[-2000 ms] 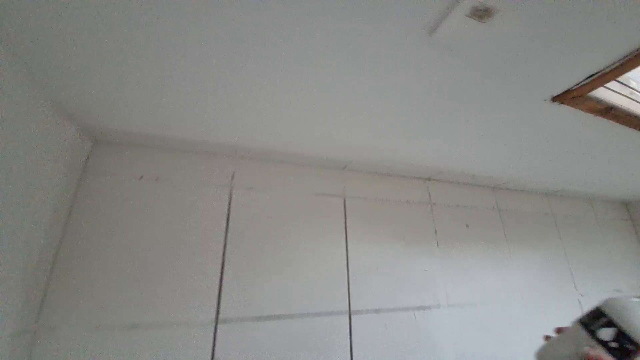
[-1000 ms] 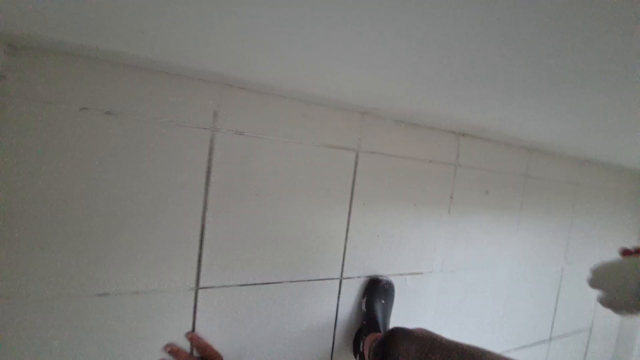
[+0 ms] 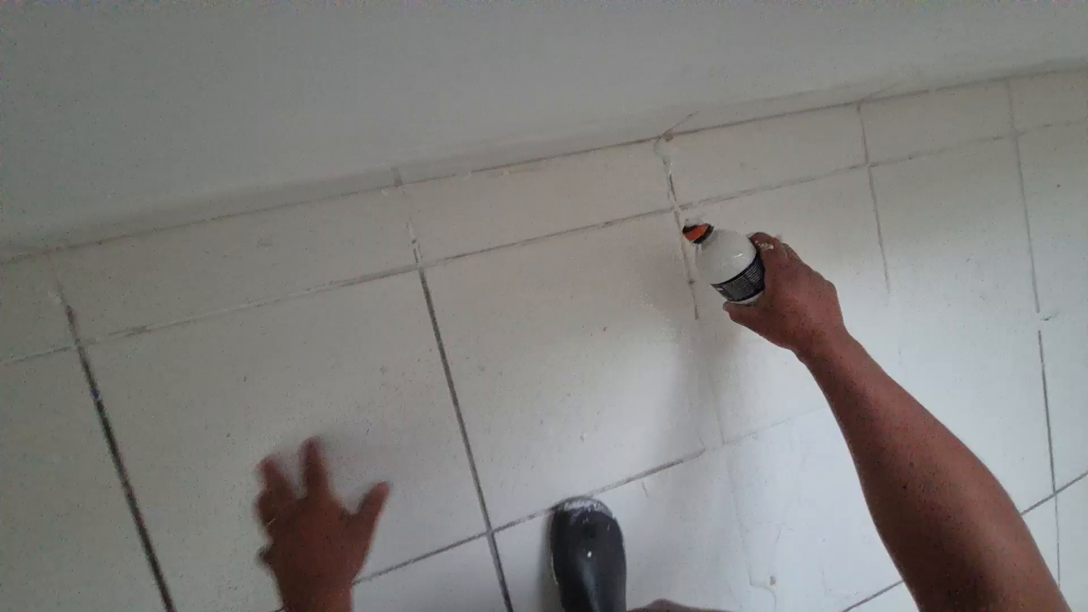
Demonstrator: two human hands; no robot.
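Note:
My right hand [image 3: 790, 293] is closed around a white plastic bottle [image 3: 729, 262] with a dark printed label and an orange and black tip. The bottle is tilted, and its tip is at or just over a joint line [image 3: 687, 255] between pale tiles. At the lower left my left hand [image 3: 319, 535] is held with its fingers spread and nothing in it, slightly blurred, over a tile. Whether it touches the tile cannot be told.
A dark shoe [image 3: 586, 557] with white smears on its toe stands at the bottom centre on the tiled floor [image 3: 552, 391]. Dark joint lines cross the floor. A pale wall [image 3: 340, 93] meets its far edge.
The view has tilted down. My right hand and the bottle, at the right edge before, are now fully in view over a joint. More of my left hand shows.

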